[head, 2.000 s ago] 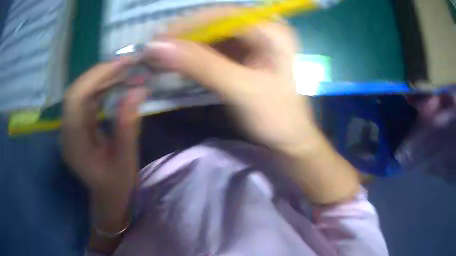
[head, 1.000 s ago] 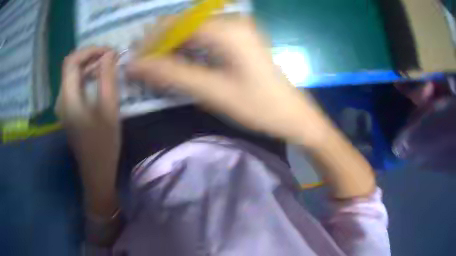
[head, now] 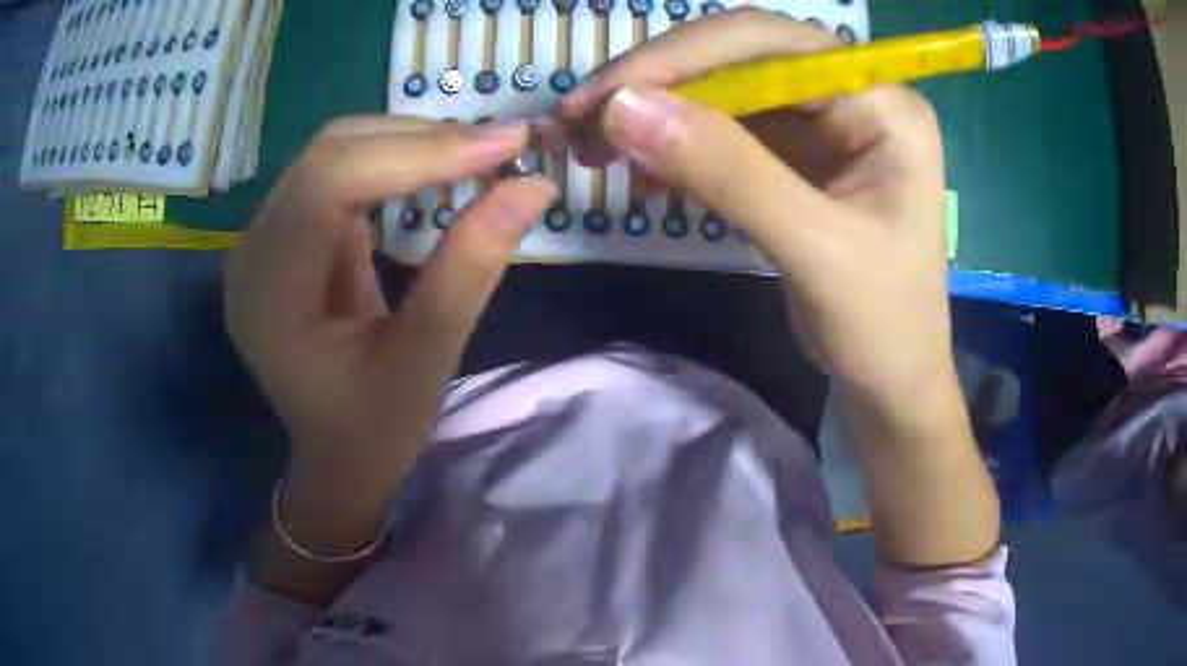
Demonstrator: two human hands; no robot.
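Observation:
My left hand (head: 352, 247) holds a tiny round unit (head: 526, 164) between thumb and fingertips, above the white foam tray (head: 417, 245). My right hand (head: 833, 195) holds a thick yellow probe pen (head: 846, 76) lying across the hand, its pale end cap and red wire pointing right. The right thumb and fingertips meet close to the left fingertips; the pen's tip is hidden behind the hand. The tray holds rows of small discs joined in pairs by tan strips; both hands cover part of it.
Stacked foam trays (head: 247, 98) lie at left, with a yellow-green label (head: 120, 207) and yellow tape (head: 195, 239) at the edge. The green bench top (head: 1028, 169) shows at right, with blue edging (head: 1028, 290) and brown cardboard (head: 1159, 195). Another person's hand and sleeve (head: 1132, 416) are at right.
The view has sharpened, and the tray and both hands appear further right. The yellow pen now lies flatter, with its red wire in view. The hands stay close together.

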